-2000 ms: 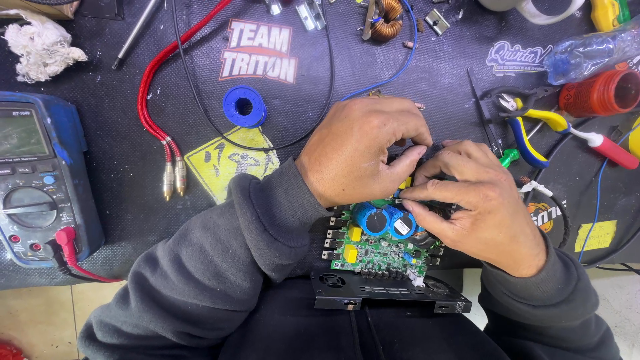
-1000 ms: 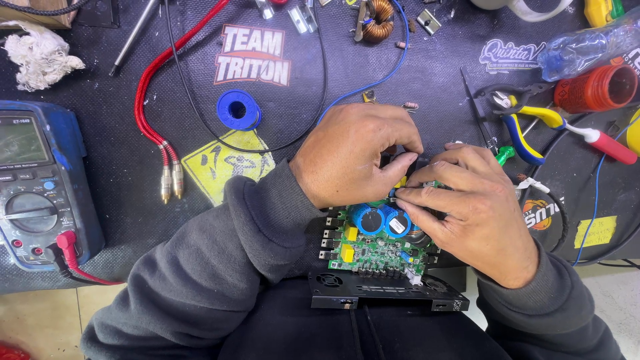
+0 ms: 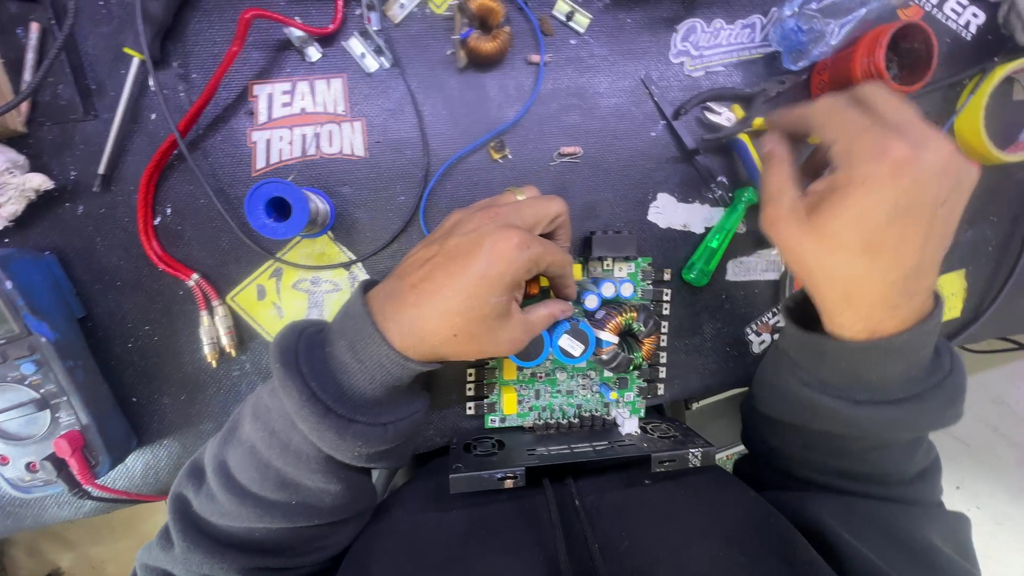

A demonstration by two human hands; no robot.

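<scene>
A green circuit board (image 3: 552, 392) with blue capacitors (image 3: 573, 342) and a toroidal coil (image 3: 624, 336) lies in front of me, beside a black perforated metal panel (image 3: 576, 448). My left hand (image 3: 488, 280) is over its upper left part, thumb and forefinger pinched near the capacitors; whether a small part is between them is hidden. My right hand (image 3: 864, 200), blurred, hangs over the right side of the bench, by the black-handled pliers (image 3: 732, 112). Its fingers are curled, and what they hold, if anything, cannot be made out. A green-handled screwdriver (image 3: 720, 240) lies between the board and that hand.
On the left are a multimeter (image 3: 48, 384), red RCA cables (image 3: 148, 200) and a blue solder spool (image 3: 280, 210). Toward the back lie a loose copper coil (image 3: 484, 36) and metal clips (image 3: 368, 52). An orange-red container (image 3: 880, 60) and yellow tape roll (image 3: 992, 112) are at right.
My right hand has left the board and moved right and toward the back, uncovering the board's right side and the green handle. My left hand stays at the board.
</scene>
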